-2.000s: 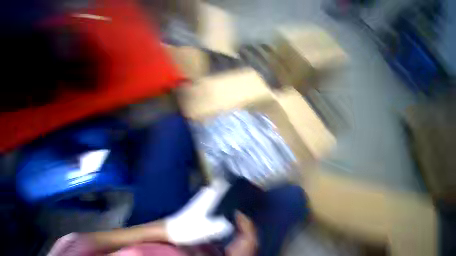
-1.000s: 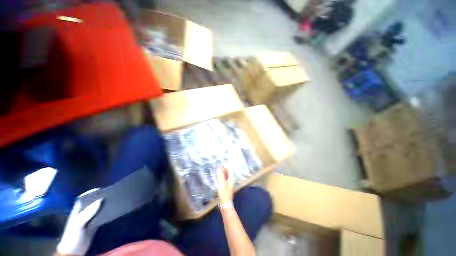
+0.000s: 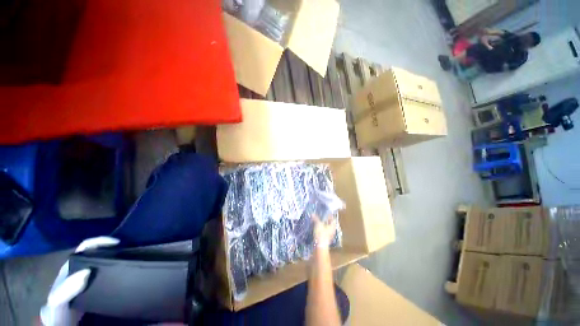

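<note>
My left hand (image 3: 70,283), in a white work glove, holds black cases (image 3: 137,286) on my lap at the lower left; they look like more than one. My bare right hand (image 3: 324,230) is in the open carton of bagged pieces (image 3: 370,216), with its fingers on a bubble bag (image 3: 325,202) at the carton's right side. The fingertips are partly hidden by the crumpled plastic. The carton stands before my knees, filled with rows of silvery-dark bubble bags (image 3: 273,197).
The red worktable (image 3: 159,70) is at the upper left, with a blue plastic stool (image 3: 44,191) below. Another open carton (image 3: 311,32) is beyond. A closed carton (image 3: 381,111) stands on a wooden pallet (image 3: 308,83). Stacked cartons (image 3: 505,255) are at the right. A person (image 3: 502,54) is far off.
My right hand has moved slightly right over the bags, and a bag's plastic now stands up at its fingers. My left hand still holds black pieces, now nearer the lower left. The view has turned.
</note>
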